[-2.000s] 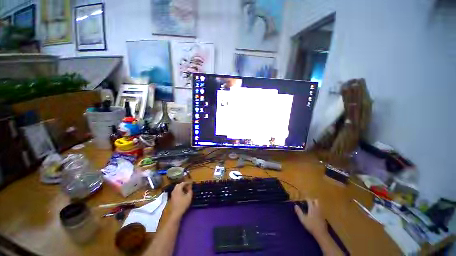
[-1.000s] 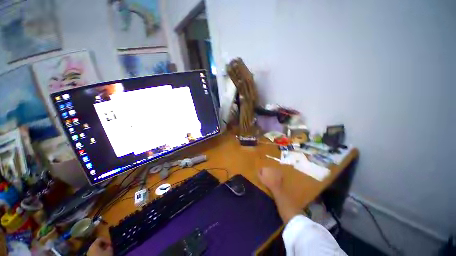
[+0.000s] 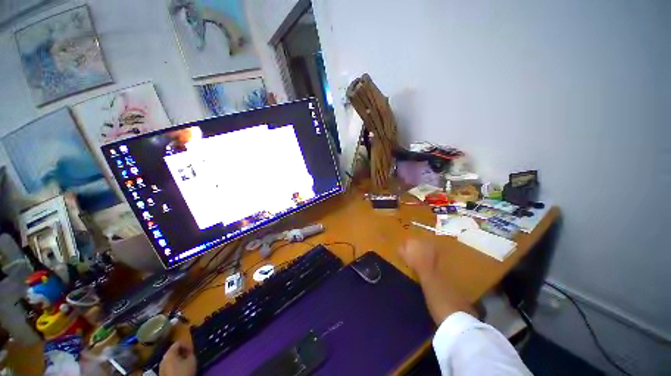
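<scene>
My right hand (image 3: 421, 258) rests on the wooden desk just right of the purple desk mat (image 3: 357, 323); its fingers look curled, and whether it holds anything is hidden. The dark mouse (image 3: 366, 269) lies on the mat's dark end, apart from my hand. My left hand (image 3: 178, 360) is at the bottom edge, partly cut off, beside the left end of the black keyboard (image 3: 268, 305). A flat black rectangle (image 3: 293, 357) lies on the mat. The monitor (image 3: 234, 175) shows a large white window over a dark desktop with icons.
A brown driftwood-like piece (image 3: 377, 131) stands behind a small dark box (image 3: 384, 201). Papers (image 3: 487, 241) and packets lie at the desk's right end. A small white device (image 3: 234, 283) and white disc (image 3: 264, 272) lie behind the keyboard. A toy figure (image 3: 47, 291) and clutter are at left.
The view has turned right. My right hand has left the mouse and moved onto the desk to its right. My left hand stays near the keyboard's left end.
</scene>
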